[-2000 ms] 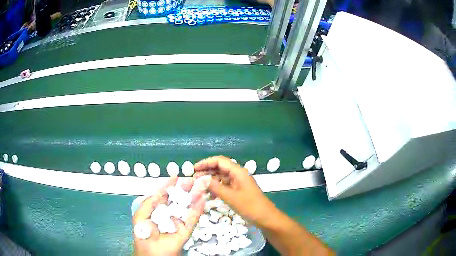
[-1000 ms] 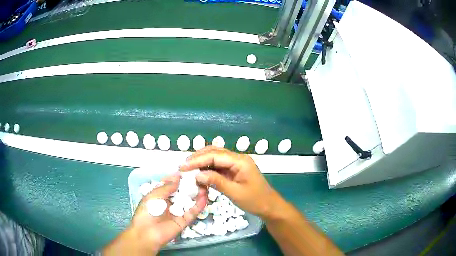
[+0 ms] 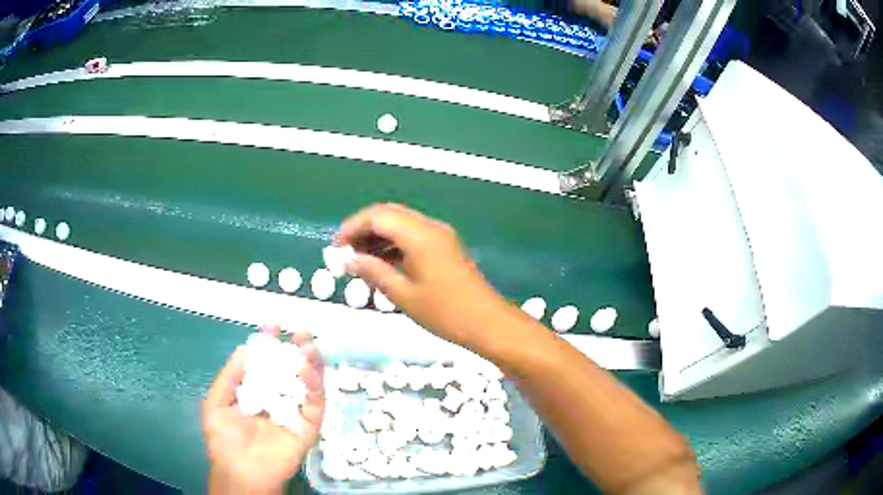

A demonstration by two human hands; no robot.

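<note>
My left hand [image 3: 259, 425] is palm up at the lower left, cupping several small white parts [image 3: 271, 379]. My right hand [image 3: 411, 261] is over the green conveyor belt [image 3: 174, 174], pinching one white part [image 3: 339, 259] between thumb and fingertips, just above the row. Round white parts [image 3: 258, 275] stand in a row along the belt's near edge; my right hand and forearm hide part of the row. The clear parts tub [image 3: 528, 464], full of white parts, sits between my left hand and right forearm.
White guide rails [image 3: 290, 135] run along the belt. One white part [image 3: 387, 123] lies in a farther lane. A white machine cover [image 3: 784, 213] and metal posts [image 3: 668, 87] stand at the right. Blue-and-white rings [image 3: 494, 21] lie at the far side, near another person's hand [image 3: 594, 10].
My right hand has moved from my left palm forward over the belt, now pinching one part. My left hand has moved left, off the tub. The far-lane part has shifted left.
</note>
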